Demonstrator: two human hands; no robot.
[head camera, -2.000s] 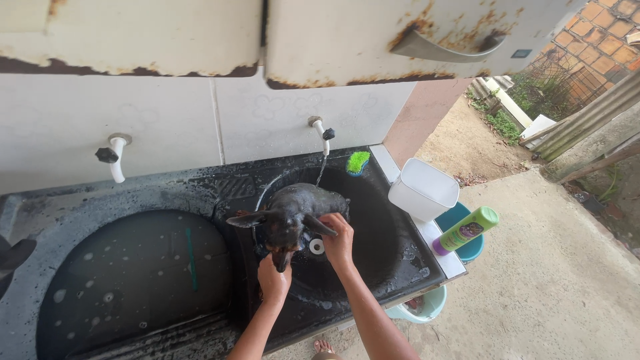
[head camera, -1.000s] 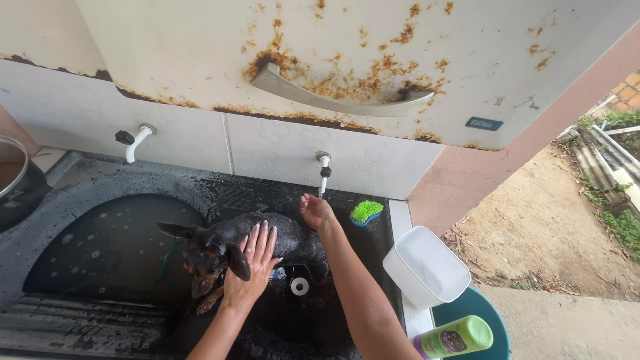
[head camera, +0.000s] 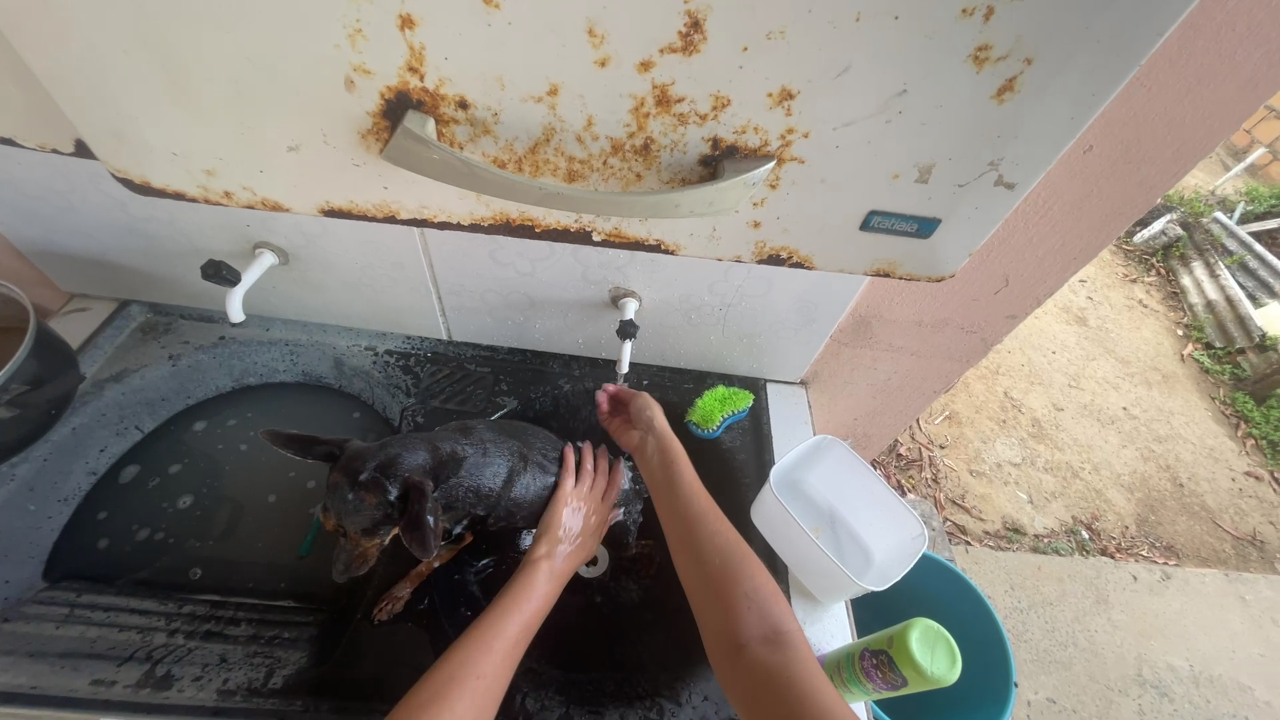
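Note:
A small wet black-and-tan dog [head camera: 480, 470] stands in the right basin of a dark double sink, its head over the divider towards the water-filled left basin. My left hand [head camera: 580, 500] lies with spread fingers on the dog's hindquarters. Just below the mouth of the white right tap [head camera: 626, 345] is my right hand [head camera: 630, 415], its fingers bent in the thin stream of water; it grips nothing. The drain [head camera: 595, 562] shows beside my left wrist. A green-bristled brush [head camera: 719, 408] with a blue base rests on the sink's back right.
A white plastic container [head camera: 840, 520] stands on the sink's right edge, near a green bottle [head camera: 895, 660] and a teal bucket [head camera: 985, 640]. A second tap [head camera: 250, 282] hangs over the left basin. A pot [head camera: 35, 370] is at far left; a rusty cabinet [head camera: 580, 120] overhangs the sink.
My left hand has gone from the dog's head to its back, then its hindquarters. My right hand has moved from the dog to the tap. The dog has turned to the left. The view has shifted.

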